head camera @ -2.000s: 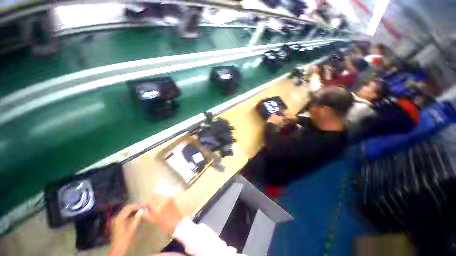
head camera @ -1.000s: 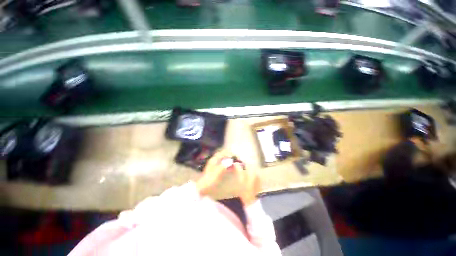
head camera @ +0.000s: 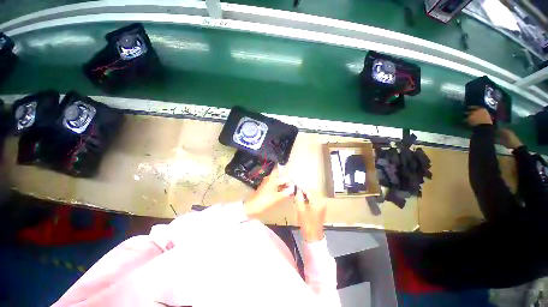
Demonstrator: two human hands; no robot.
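Note:
An open black speaker housing (head camera: 285,135) with a round silver driver (head camera: 250,133) lies at the bench's belt edge. Its smaller half (head camera: 245,168), with red wires, lies toward me. My left hand (head camera: 268,195) is just below that half, fingertips pinched on a small piece too small to name, with a dark bit and a pale bit showing. My right hand (head camera: 310,213) is beside it, its fingertips at a small dark piece (head camera: 296,190) between the hands. The fingertips nearly meet, and I cannot tell how many pieces there are.
A parts carton (head camera: 328,171) with black and white pieces stands right of the hands, beside a heap of loose black pads (head camera: 404,168). More open housings (head camera: 75,135) lie on the left bench; others ride the green belt (head camera: 258,72). A person's dark sleeve (head camera: 488,162) reaches to the belt at right.
The view has turned from the line on the right to the bench in front. My hands stay together near the housing. The person at right now reaches to a speaker on the belt.

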